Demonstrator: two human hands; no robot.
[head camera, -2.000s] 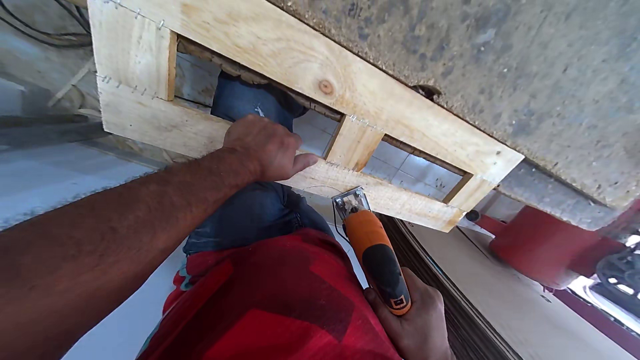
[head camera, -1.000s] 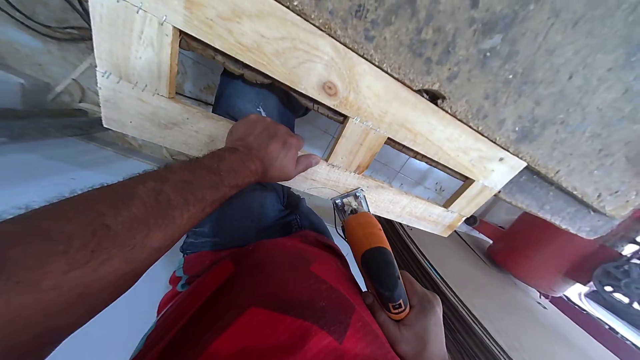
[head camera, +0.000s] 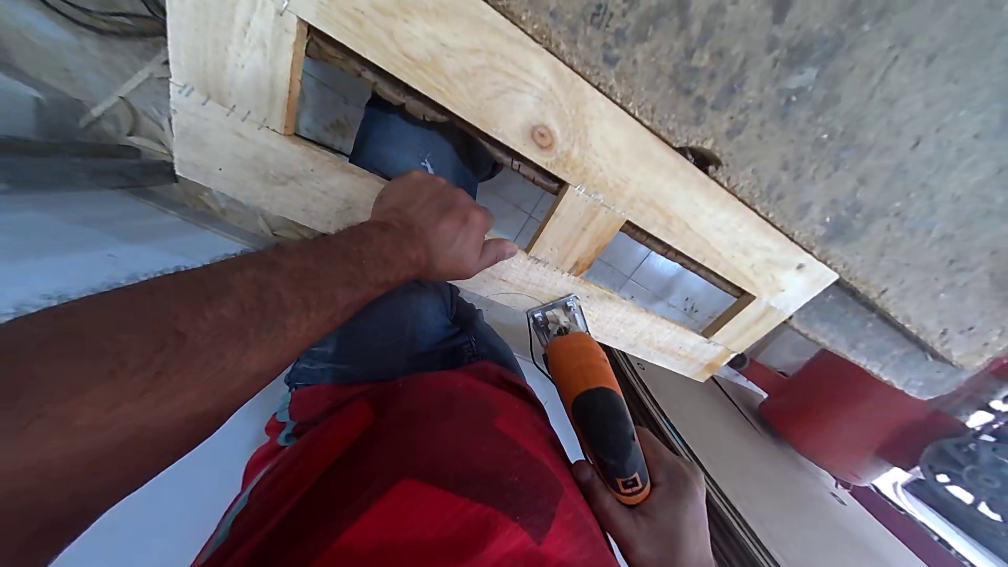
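A pale wooden frame (head camera: 630, 179), its boards joined by rows of staples, lies at the edge of a worn bench. My left hand (head camera: 441, 224) grips the frame's near board, left of the middle crosspiece (head camera: 577, 228). An orange and black jigsaw (head camera: 600, 409) is in my right hand (head camera: 654, 504), which holds the rear of its body. The metal base plate of the jigsaw (head camera: 557, 317) meets the near board's edge, right of my left hand. A thin curved line is marked on the board beside it. The blade is hidden.
The rough, stained bench top (head camera: 850, 110) spans the upper right. My legs in jeans (head camera: 394, 331) are below and behind the frame. Stacked sheets (head camera: 732, 441) stand at lower right, near a red metal object (head camera: 843, 417). Black cables (head camera: 102, 27) lie at upper left.
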